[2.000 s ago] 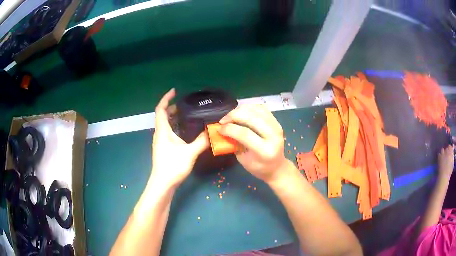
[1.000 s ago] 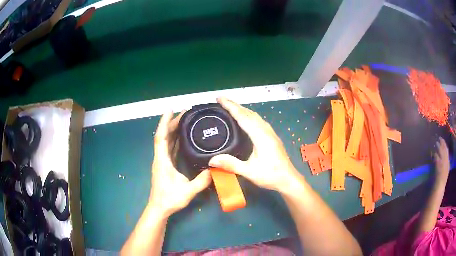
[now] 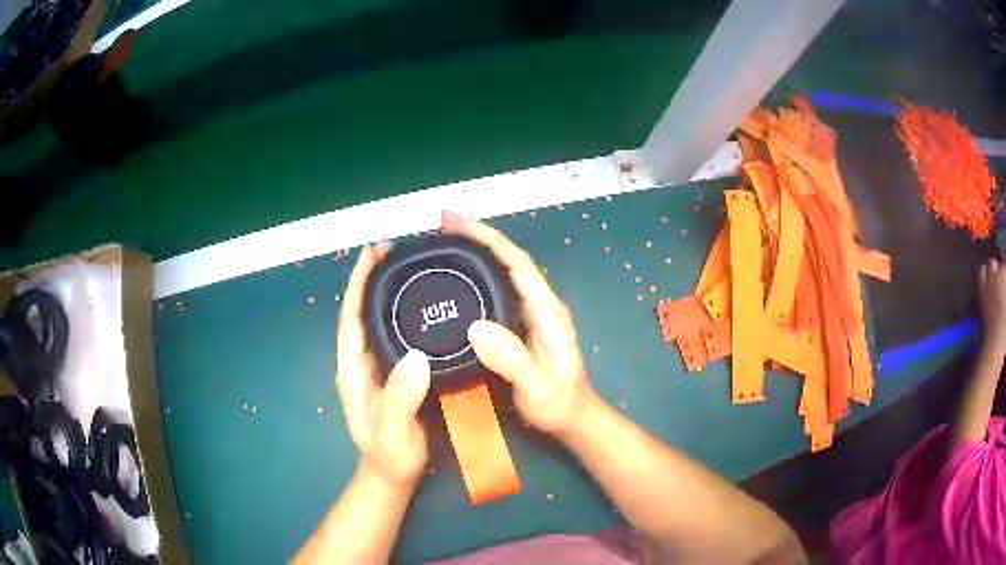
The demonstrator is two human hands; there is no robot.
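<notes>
A rounded black housing (image 3: 439, 289) with pale lettering in a pale circle on its end faces up towards me, above the green bench. An orange strap (image 3: 480, 444) sticks out from its near side, pointing towards me. My left hand (image 3: 381, 386) grips the housing's left side, thumb on the lettered face. My right hand (image 3: 535, 353) grips its right side, thumb also on that face. Both hands are bare. The underside of the housing and where the strap joins it are hidden.
Orange strap pile (image 3: 789, 265) on the right, finer red-orange heap (image 3: 946, 171) beyond. Carton of black rings (image 3: 138, 364) at left. Pale rail (image 3: 386, 212) and slanted post (image 3: 728, 94) border the green belt (image 3: 386, 110). Another person's arm (image 3: 985, 353) at far right. Small orange bits dot the bench.
The housing was tilted with my right hand on the orange strap. Now both hands hold its sides, lettered end up, strap free. It has shifted slightly left since one second ago.
</notes>
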